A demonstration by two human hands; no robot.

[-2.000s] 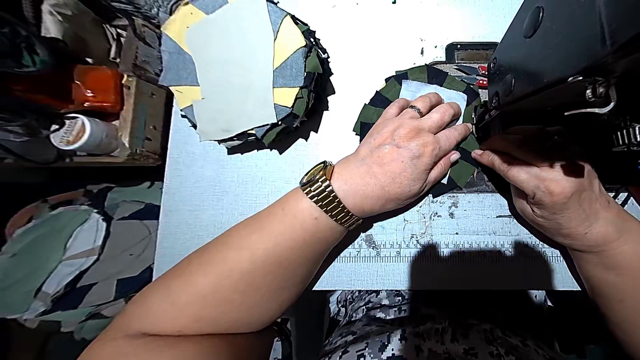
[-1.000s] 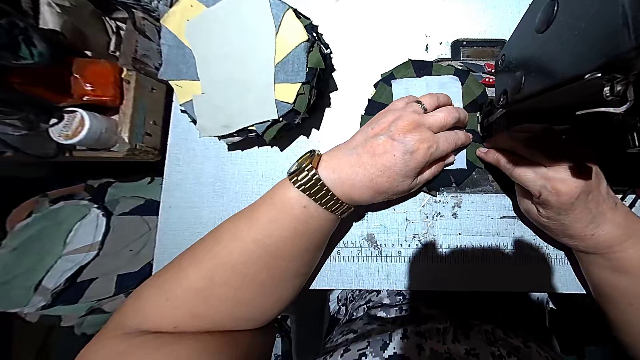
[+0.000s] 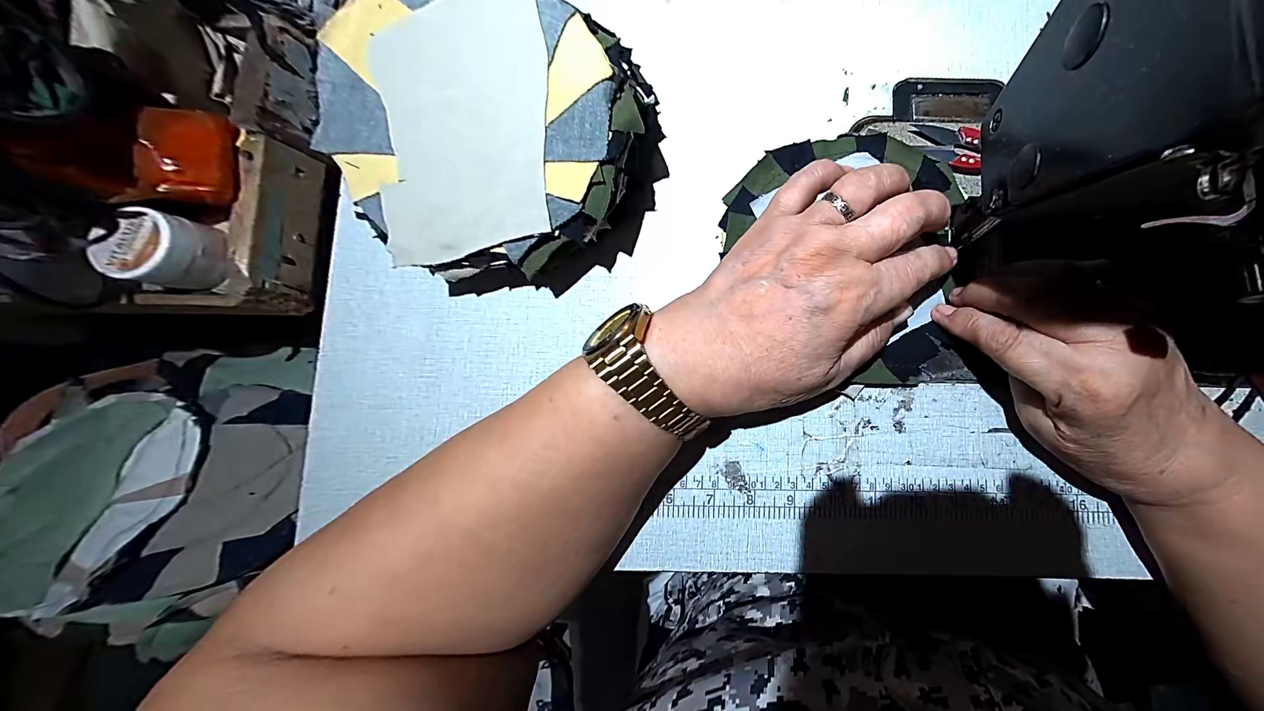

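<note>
A round patchwork piece of green and dark fabric strips (image 3: 765, 178), with a pale centre patch, lies flat on the table at the sewing machine (image 3: 1106, 128). My left hand (image 3: 825, 281), with a ring and a gold watch, rests spread on top of it, fingertips close to the needle area. Thumb and forefinger of my right hand (image 3: 1086, 365) pinch the work's right edge just below the machine head. The needle and presser foot are hidden in shadow.
A stack of yellow, blue and green patchwork rounds (image 3: 464, 128) lies at the back left. Beyond the left edge are a wooden box (image 3: 281, 217) with a white jar (image 3: 158, 249) and fabric pieces (image 3: 227, 474). A printed ruler (image 3: 731, 492) runs along the front edge.
The round piece has turned under my left hand, its pale patch now lying at a different angle. Both hands stay beside the machine head.
</note>
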